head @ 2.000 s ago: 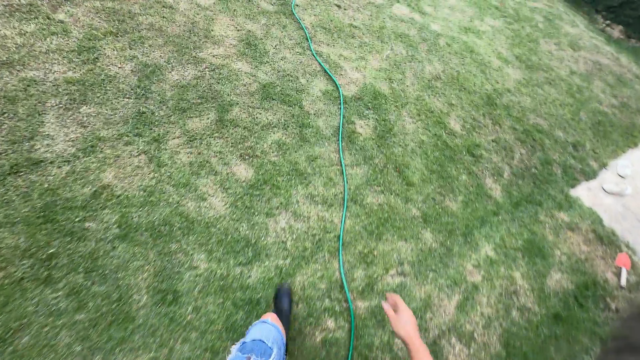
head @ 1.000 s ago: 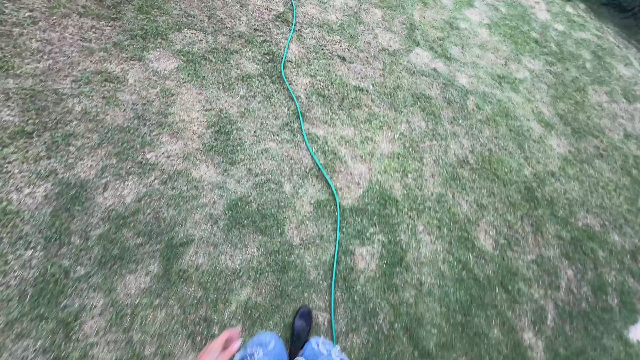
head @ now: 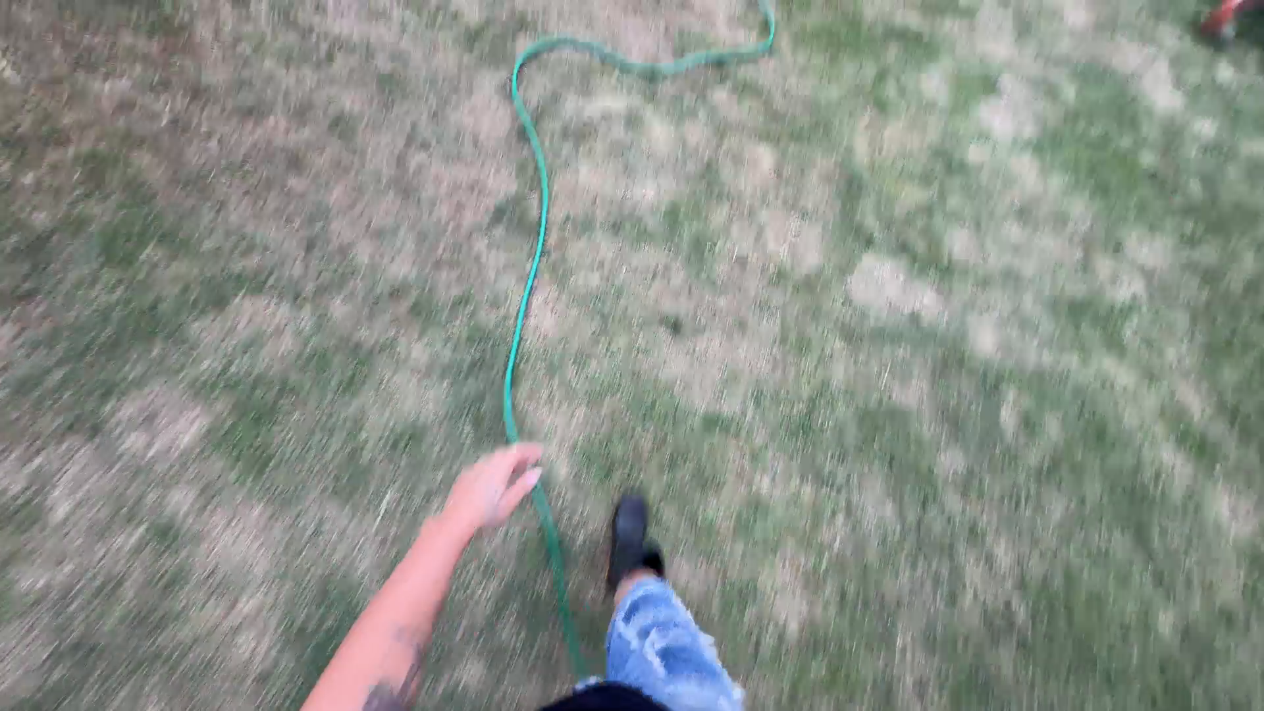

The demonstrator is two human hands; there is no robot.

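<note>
My left hand (head: 497, 483) hangs in front of me at lower centre-left, its fingers loosely bent and a little apart, with nothing held. Behind it in the view, a green garden hose (head: 541, 212) lies on the grass. The hose runs from near my leg up the view, then bends right in a loose curve at the top. Whether the hand touches the hose is hard to tell from blur, but it does not grip it. My right hand is out of the frame.
Patchy, partly dry lawn (head: 889, 474) spreads all around. A black shoe (head: 628, 543) and a leg in torn denim (head: 667, 642) show below centre. A blurred red object (head: 1224, 18) lies at the top right corner.
I have moved forward along the hose, and its bend now shows ahead. My left hand has swung further up into view. The right hand, seen two seconds ago, is gone from view.
</note>
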